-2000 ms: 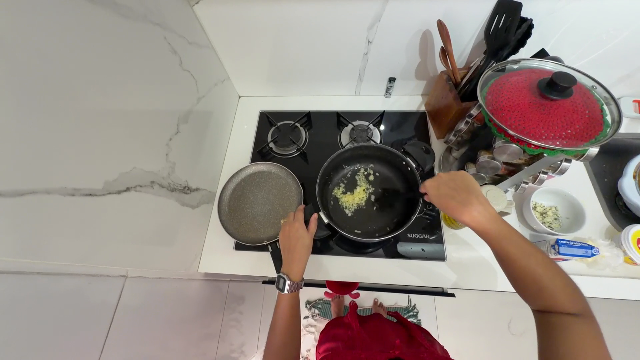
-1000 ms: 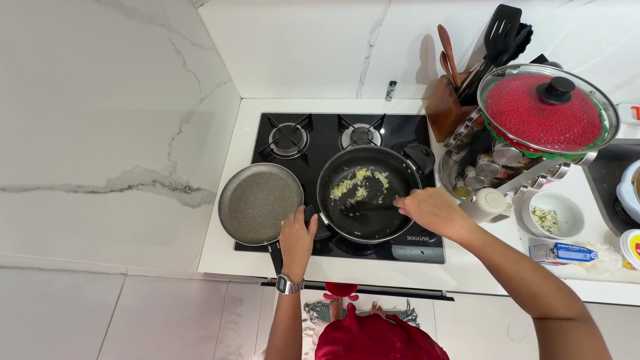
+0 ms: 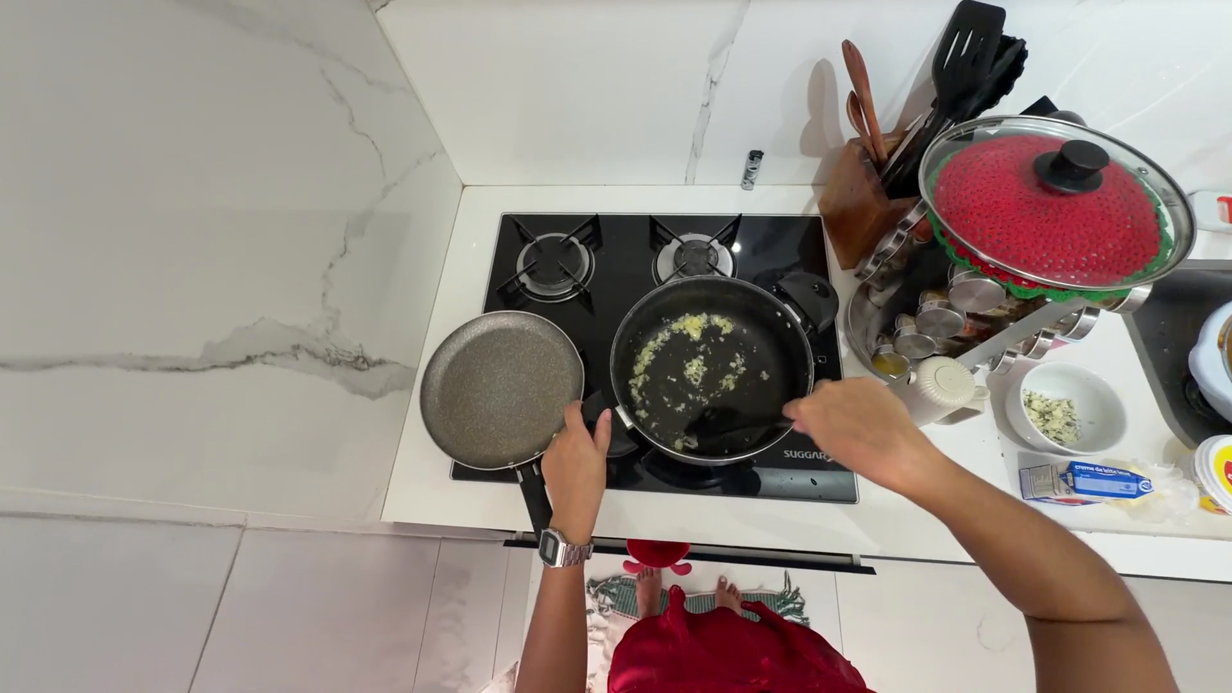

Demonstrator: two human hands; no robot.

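A deep black pan (image 3: 712, 371) stands on the gas cooktop (image 3: 626, 236) with chopped pale bits, apparently garlic or onion, (image 3: 695, 369) spread over its base. My right hand (image 3: 857, 428) is closed on a dark utensil (image 3: 741, 423) whose end lies low in that pan; its shape is hard to make out against the black. The black side handle (image 3: 597, 412) at the pan's left is in my left hand (image 3: 575, 472), thumb on one side and fingers on the other. A speckled grey flat pan (image 3: 502, 390) sits left of it, its black handle beside my left wrist.
Two rear burners (image 3: 555, 267) are at the back. To the right stand a wooden utensil block (image 3: 852, 207), a spice jar rack (image 3: 1020, 332), a glass lid (image 3: 1059, 207) over a red cover, a white bottle (image 3: 938, 390), a white bowl of chopped bits (image 3: 1066, 409) and a cream carton (image 3: 1088, 481).
My right hand has moved the utensil about in the pan, and the chopped bits have gone from a central cluster to a wider spread. My left hand stays at the handle.
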